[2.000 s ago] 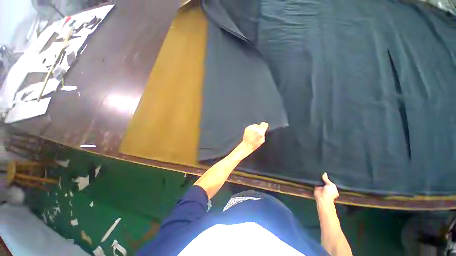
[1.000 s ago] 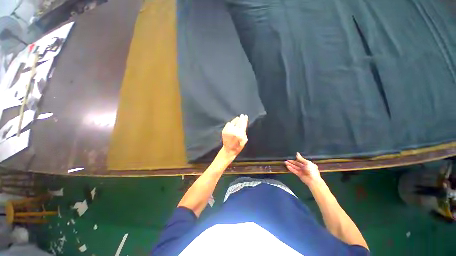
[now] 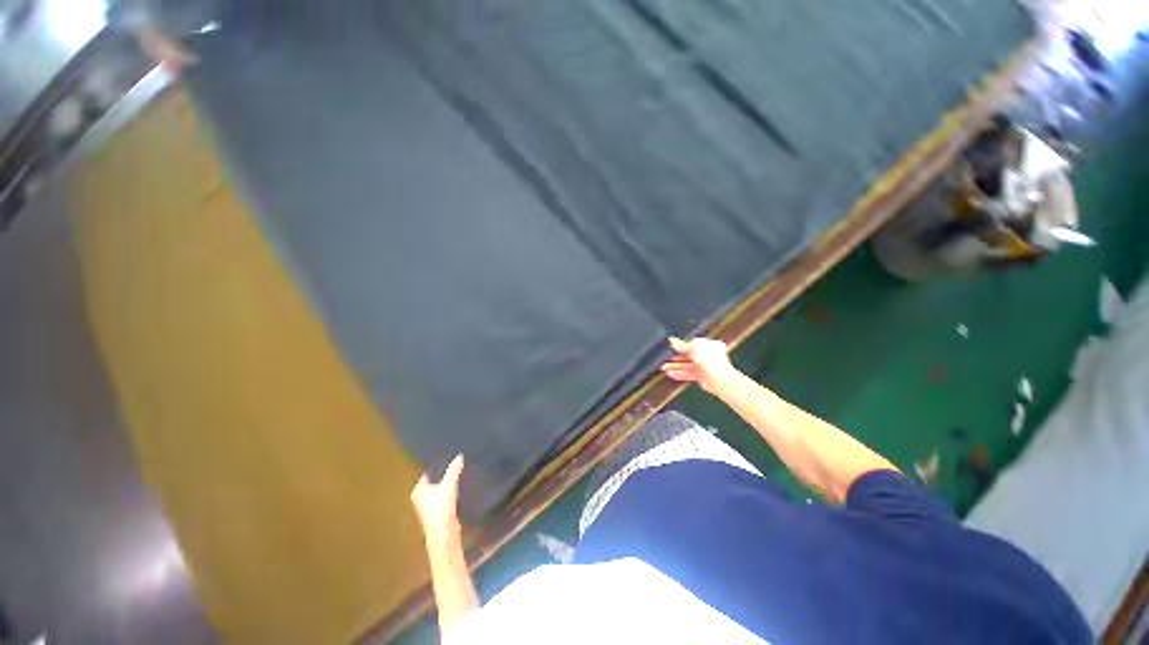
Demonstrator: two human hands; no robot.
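The dark green-grey fabric [image 3: 416,214] lies spread over the table, its left edge on top of the mustard fabric [image 3: 240,378]. My left hand [image 3: 437,491] is at the near left corner of the dark fabric, with the cloth edge between thumb and fingers. My right hand [image 3: 697,362] is at the near edge of the dark fabric, farther right, fingers on the border; whether it pinches the cloth is unclear. Creases run across the dark fabric, and a thin mustard line shows along its near edge.
The brown table [image 3: 63,504] shows at the left, with glare. Its worn edge runs diagonally to the upper right. A container stuffed with scraps [image 3: 926,246] stands beyond it on the green floor [image 3: 869,353]. Pale cloth [image 3: 1084,441] is at the right. A person's hand [image 3: 164,51] shows blurred at the upper left.
The view has turned. The dark flap that my left hand held folded over now lies flatter towards the near edge. My left hand has moved to its near corner; my right hand remains at the edge.
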